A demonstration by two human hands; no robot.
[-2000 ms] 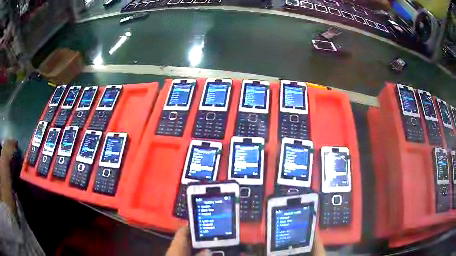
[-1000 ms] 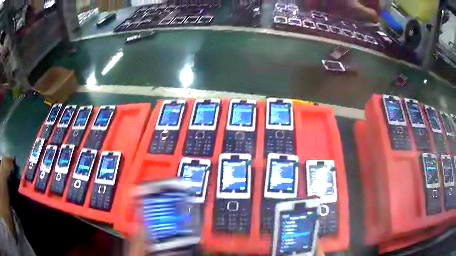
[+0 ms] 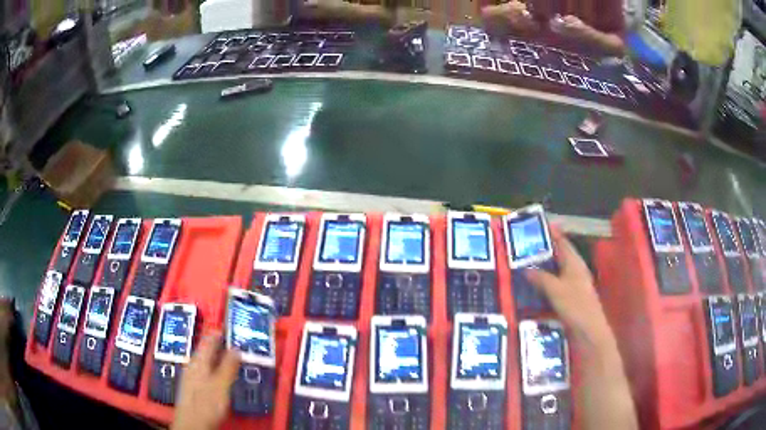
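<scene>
Bar-type mobile phones with silver-white frames, lit blue screens and dark keypads lie in two rows in the middle red tray (image 3: 441,322). My left hand (image 3: 204,386) holds a phone (image 3: 252,329) by its left side, at the front left pocket of this tray. My right hand (image 3: 561,277) holds another phone (image 3: 530,238) by its lower part, slightly tilted, at the back right pocket. Some of its fingers are hidden. The lower ends of the front-row phones are cut off by the picture's edge.
A red tray (image 3: 198,262) with phones lies at left, stacked red trays (image 3: 679,353) at right. A cardboard box (image 3: 77,172) and a yellow pen (image 3: 492,211) lie along the pale strip (image 3: 277,194). Loose parts lie on the green belt. People's hands show opposite, beyond dark trays (image 3: 537,65).
The two phones held up in front have moved apart to the middle tray's front left and back right pockets. Both hands now show more fully. The view has shifted, so the trays sit lower.
</scene>
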